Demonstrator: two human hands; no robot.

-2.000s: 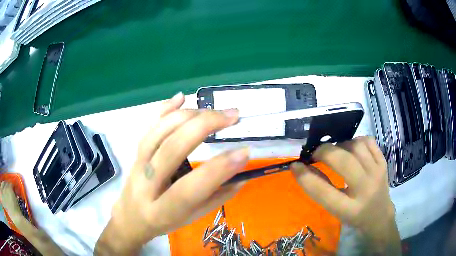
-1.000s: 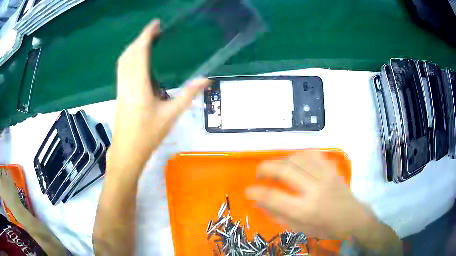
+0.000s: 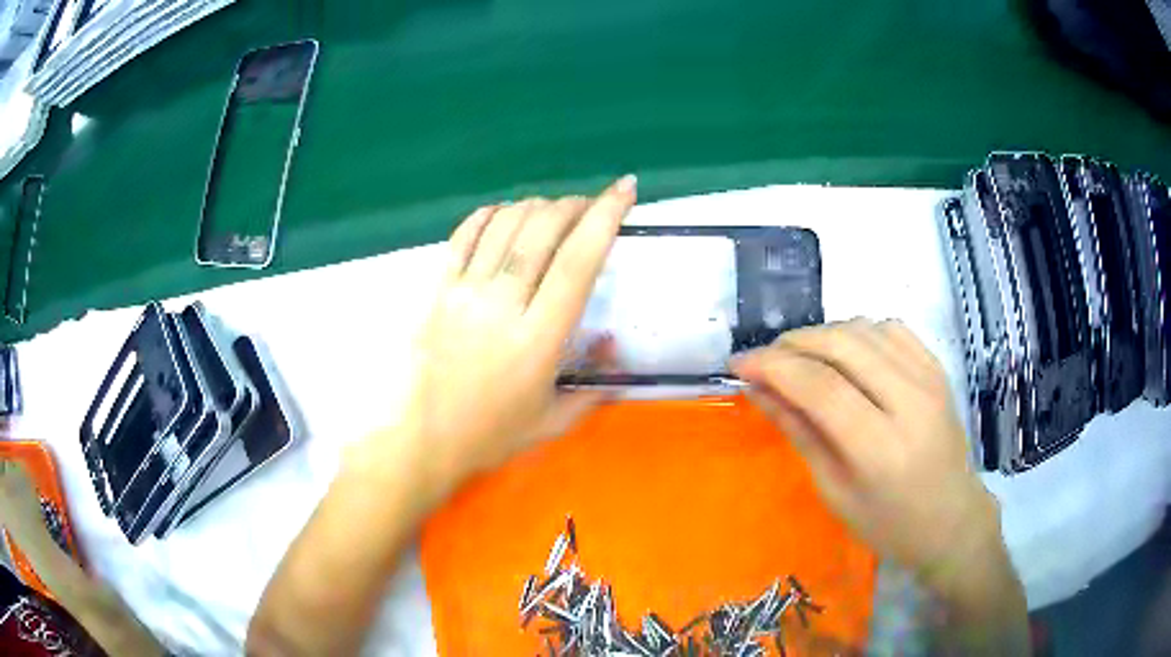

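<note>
My left hand (image 3: 507,327) grips the left part of a black middle frame (image 3: 780,276) with a large open window, over the white cloth. Its near long edge faces me. My right hand (image 3: 867,424) has its fingertips pinched at that near edge, right of centre, with a tiny silver sliver, seemingly a side key (image 3: 727,381), at the tips. The fingers partly hide it. Below is an orange parts tray (image 3: 668,488) holding a heap of loose silver and dark side keys (image 3: 597,616).
One frame (image 3: 293,141) lies on the green belt (image 3: 514,103), another (image 3: 26,250) at its far left. Slanted frames (image 3: 173,424) stand left, a dense row (image 3: 1047,308) right. White trays (image 3: 116,51) are top left. Another person's hand (image 3: 32,520) is in an orange tray (image 3: 49,469).
The frame my left hand carried over the belt now lies there, released. My left hand has come back and taken hold of the frame on the cloth. My right hand has moved from the tray to its edge.
</note>
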